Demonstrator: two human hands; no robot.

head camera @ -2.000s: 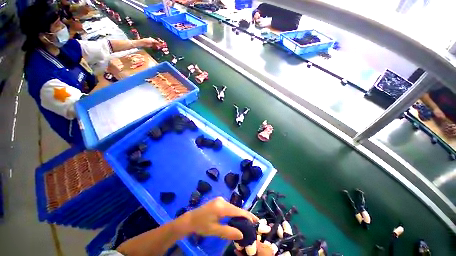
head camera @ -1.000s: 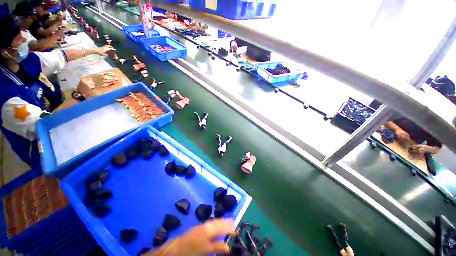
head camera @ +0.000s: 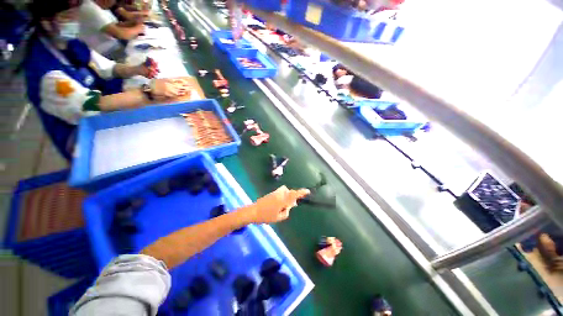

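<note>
My left hand point(head camera: 275, 205) reaches across the near blue tray point(head camera: 231, 179) over the green belt. Its fingertips are at a blurred dark leg part point(head camera: 318, 199); whether they grip it cannot be made out. Loose black moulded pieces point(head camera: 270, 282) lie scattered in the near tray, partly hidden by my forearm. A leg part point(head camera: 278, 165) lies farther up the belt, and a reddish-orange and black piece point(head camera: 329, 250) lies nearer. My right hand is out of the picture.
A neighbouring blue tray point(head camera: 136, 143) with a white liner and flesh-orange parts adjoins the near tray. Stacked blue trays point(head camera: 49, 213) stand at the left. A seated person point(head camera: 68, 92) works beyond. A pale metal frame point(head camera: 494, 244) and black crate point(head camera: 491, 200) are across the belt.
My left hand has moved from the leg heap, where it held a black piece, up and out over the belt. The view has shifted, and the heap is out of view.
</note>
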